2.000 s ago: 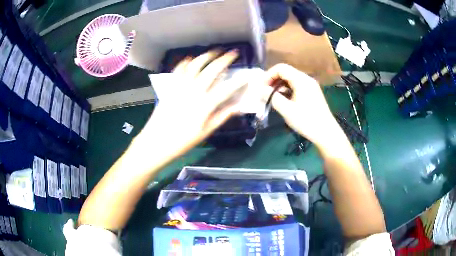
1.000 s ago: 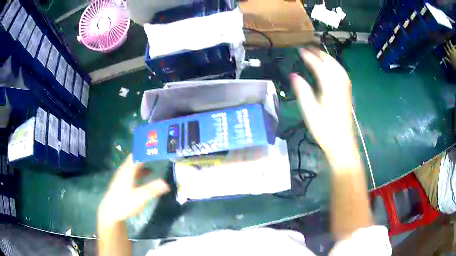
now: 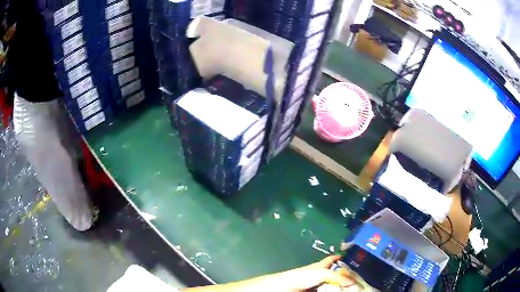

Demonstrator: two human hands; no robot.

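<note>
An open dark blue retail box (image 3: pixel 379 272) lies at the bottom right, its blue printed flap (image 3: pixel 393 251) raised with white text and small handset pictures. My left hand (image 3: pixel 322 275) reaches in from the bottom left, its fingertips at the box's left end. The lower part of the hand is blurred and cut off by the bottom edge, so its grip is unclear. My right hand cannot be made out. A second open box (image 3: pixel 393 194) stands behind, with a white insert (image 3: pixel 413 185) over it and a grey flap up.
A pink fan (image 3: pixel 344 111) stands left of the bright monitor (image 3: pixel 464 108). A stack of dark blue boxes (image 3: pixel 214 142) with one open box on top stands mid-bench, before taller stacks (image 3: pixel 120 51). A person's leg (image 3: pixel 51 154) is at the left. A mouse (image 3: pixel 467 197) and black leads are right.
The view has swung left, showing the stacks, the monitor and a person's leg. The printed-flap box now sits at the bottom right. My right hand has left the clear view.
</note>
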